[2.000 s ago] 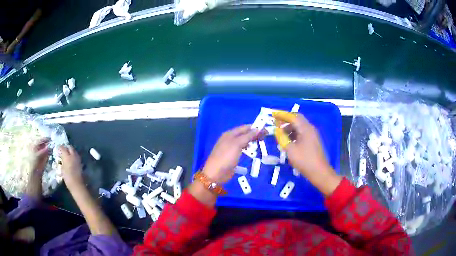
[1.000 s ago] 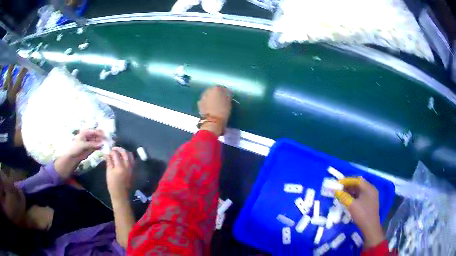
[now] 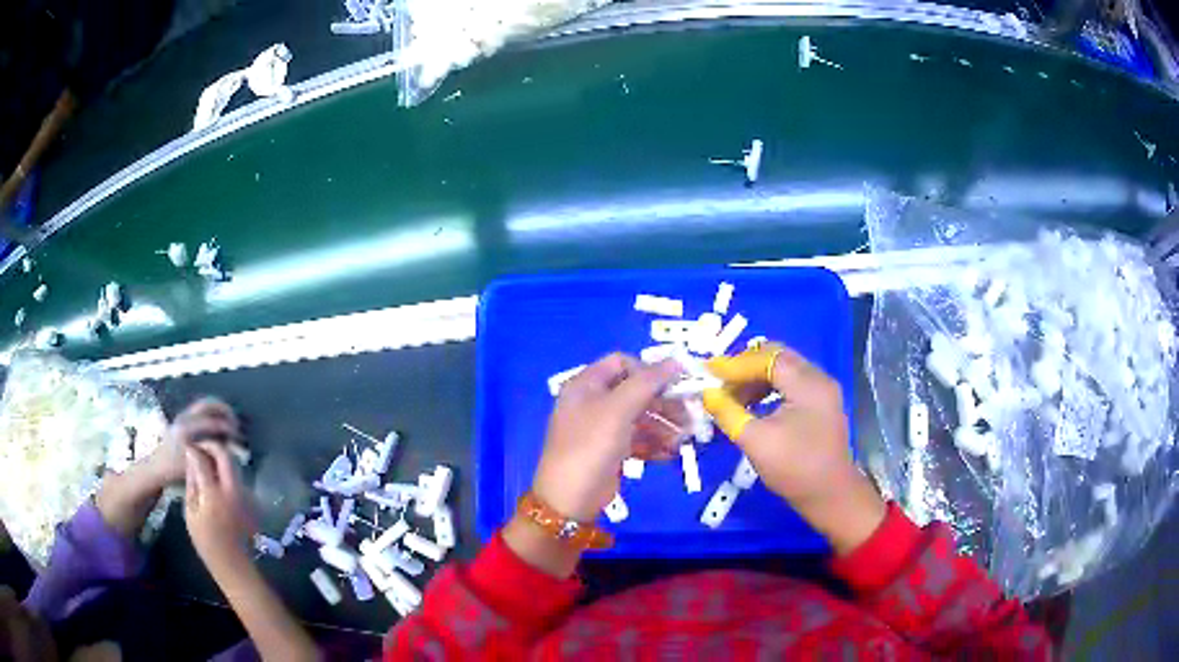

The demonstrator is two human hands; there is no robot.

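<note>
My left hand (image 3: 608, 420) and my right hand (image 3: 789, 427), with yellow finger cots on it, meet over the blue tray (image 3: 511, 479). Their fingertips close on a small white part (image 3: 692, 378) between them. A thin rod shows below the left fingertips. The part's exact shape is blurred and partly hidden by the fingers. Loose white plates (image 3: 720, 504), some with two dark dots, lie in the tray around and under my hands.
A pile of stemmed parts (image 3: 375, 517) lies left of the tray. An open clear bag of white pieces (image 3: 1073, 401) is at right. The green belt (image 3: 595, 142) carries scattered parts. At far left, another person's hands (image 3: 213, 479) work beside a bag (image 3: 65, 440). Another bag (image 3: 478, 32) lies beyond the belt.
My left hand has come back from over the belt to the tray and now meets my right hand at a white part. The camera view has swung back to the right.
</note>
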